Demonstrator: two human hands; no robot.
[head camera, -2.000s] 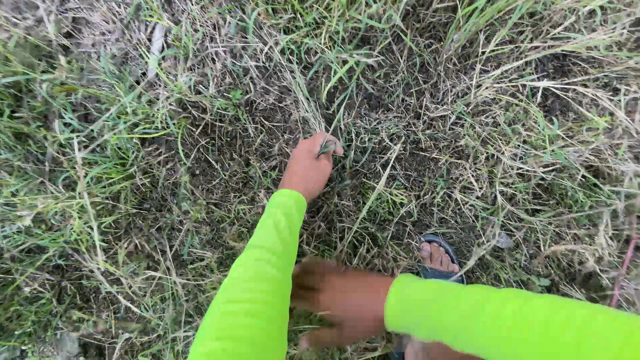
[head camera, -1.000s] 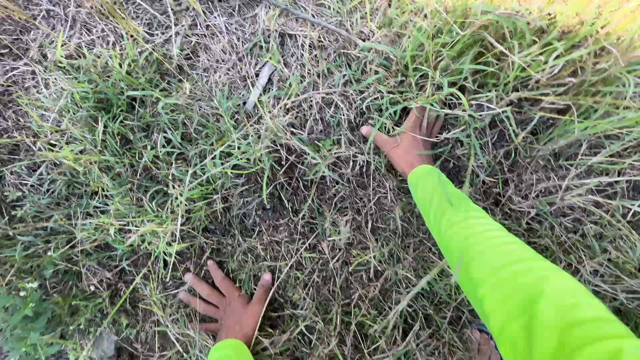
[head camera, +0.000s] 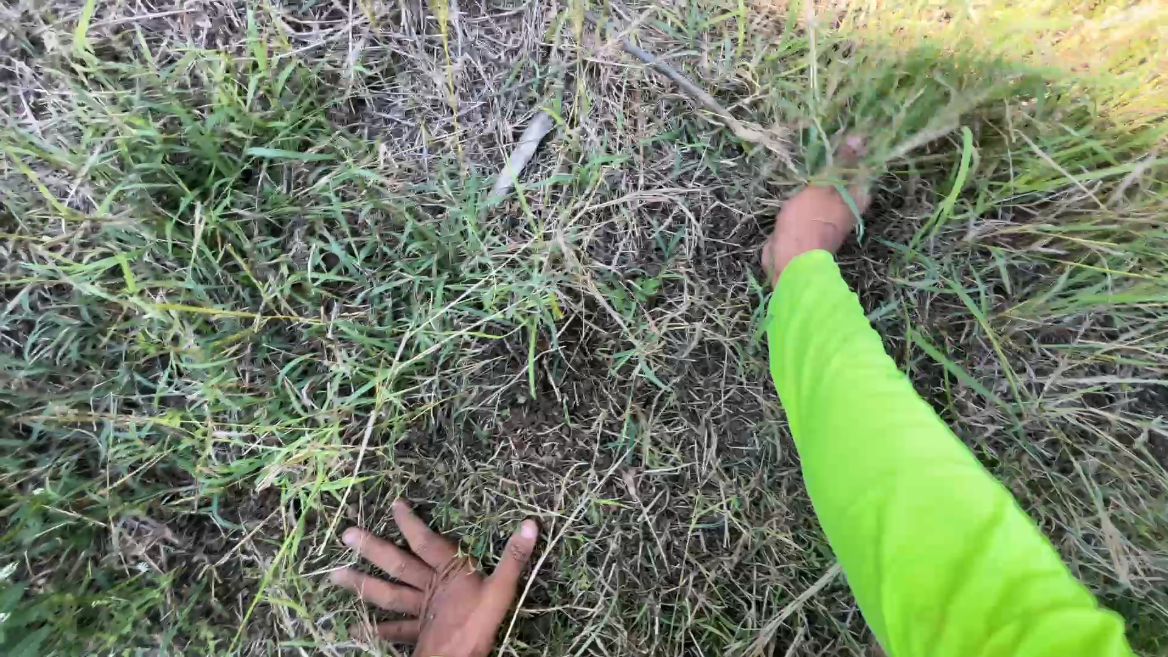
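Observation:
Near the bottom, left of centre, my left hand (head camera: 452, 593) rests on the grassy ground with its fingers spread and nothing in it. My right hand (head camera: 817, 214), at the end of a bright lime-green sleeve (head camera: 903, 456), reaches into a clump of long grass (head camera: 931, 119) at the upper right. Blades cover its fingers and the area is blurred, so whether it grips the grass cannot be told. Short dry grass and dark soil (head camera: 547, 429) lie between the two hands.
A flat pale piece of dry stalk or wood (head camera: 523, 155) lies above the centre. A thin grey stick (head camera: 680, 80) slants across the top. Thick green grass (head camera: 210, 164) grows on the left, and sunlit grass is at the upper right corner.
My right hand, spread on the ground one second ago, now reaches further up into the long grass. My left hand stays spread on the ground. Two seconds ago the hands were closer together.

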